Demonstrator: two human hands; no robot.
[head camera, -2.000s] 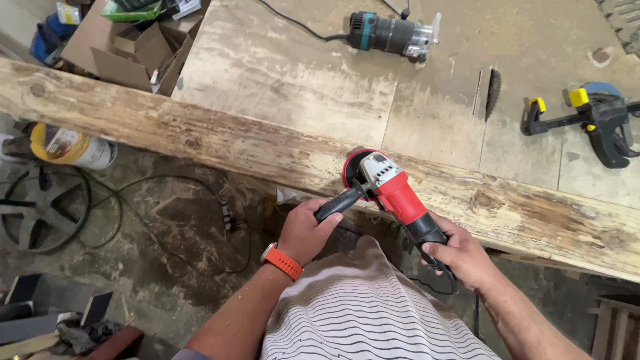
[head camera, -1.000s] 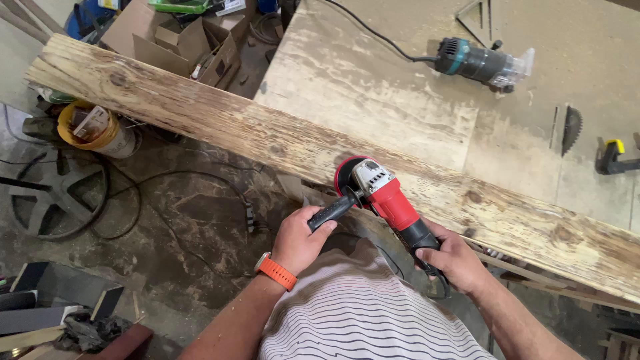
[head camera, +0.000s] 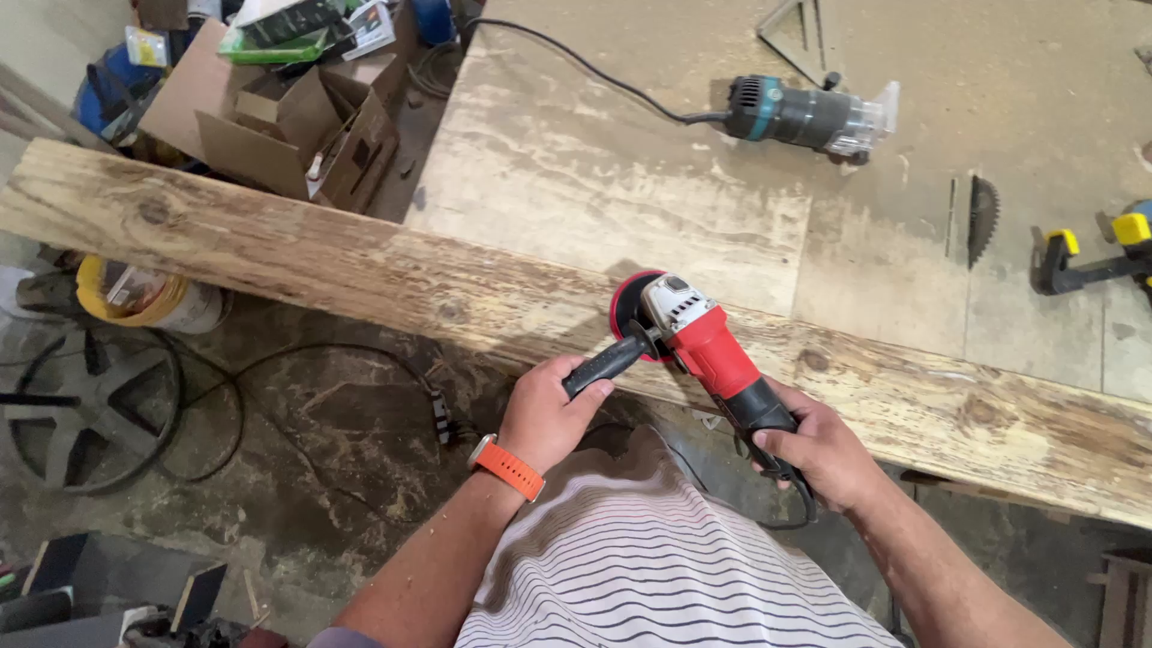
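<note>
A red and black angle grinder (head camera: 715, 354) with a round red-rimmed disc lies over a long, rough wooden plank (head camera: 378, 270). My left hand (head camera: 551, 414) grips the grinder's black side handle (head camera: 605, 364); an orange-banded watch is on that wrist. Around the black rear body, near the cord, my right hand (head camera: 814, 441) is closed. The disc is at the plank's face, partly hidden by the grinder's metal head; whether it spins cannot be told. Brown weathered patches and knots mark the plank, which runs along the near edge of a plywood worktable (head camera: 603, 198).
On the worktable are a trim router (head camera: 805, 115), a half-visible circular saw blade (head camera: 983, 222) in a slot, a metal square (head camera: 796, 40) and a yellow-tipped clamp (head camera: 1066, 261). Cardboard boxes (head camera: 270, 135), a yellow bucket (head camera: 135, 292) and a spoked wheel (head camera: 85, 409) stand left.
Both hands keep their hold on the grinder, its disc staying over the plank. The view has shifted, first showing more of the plank's left end.
</note>
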